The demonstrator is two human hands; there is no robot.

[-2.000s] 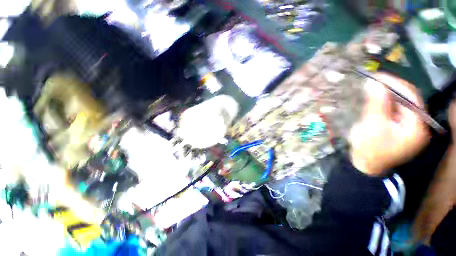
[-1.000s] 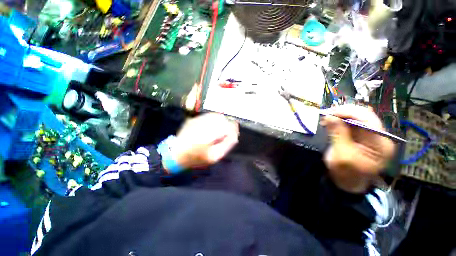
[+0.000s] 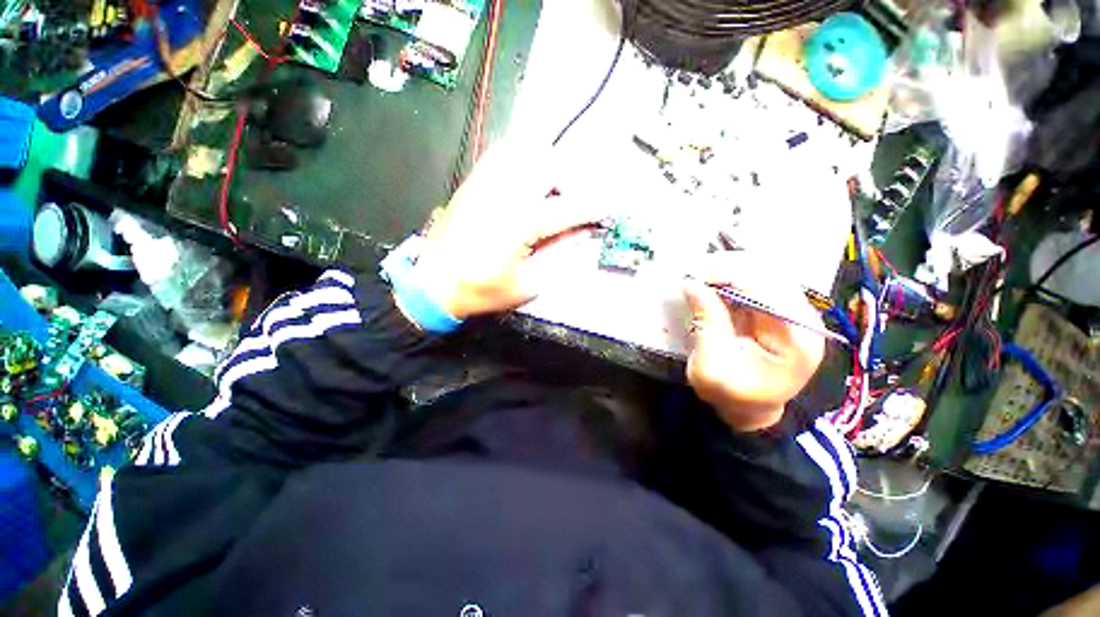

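A small teal circuit board (image 3: 624,245) lies on the white sheet (image 3: 688,193), between my hands. My left hand (image 3: 489,247) reaches over the sheet from the left, its fingertips close to the board. A thin dark piece shows between its fingers and the board; glare hides whether the hand holds it. My right hand (image 3: 758,359) is right of the board, shut on a slim dark stick (image 3: 772,307), perhaps tweezers, lying slantwise across the fingers. Part of the pliers' handles (image 3: 823,301) shows behind my right hand.
Loose components (image 3: 712,145) are scattered over the sheet. A black wire grille (image 3: 712,27) and teal disc (image 3: 847,57) stand behind. Larger green boards (image 3: 416,36) lie back left, a wire bundle (image 3: 862,350) right, a beige component tray (image 3: 1035,404) far right, blue bins (image 3: 30,277) left.
Both hands have moved forward onto the sheet and closer together. The small board now shows between them. My right hand still holds the stick. The view has shifted.
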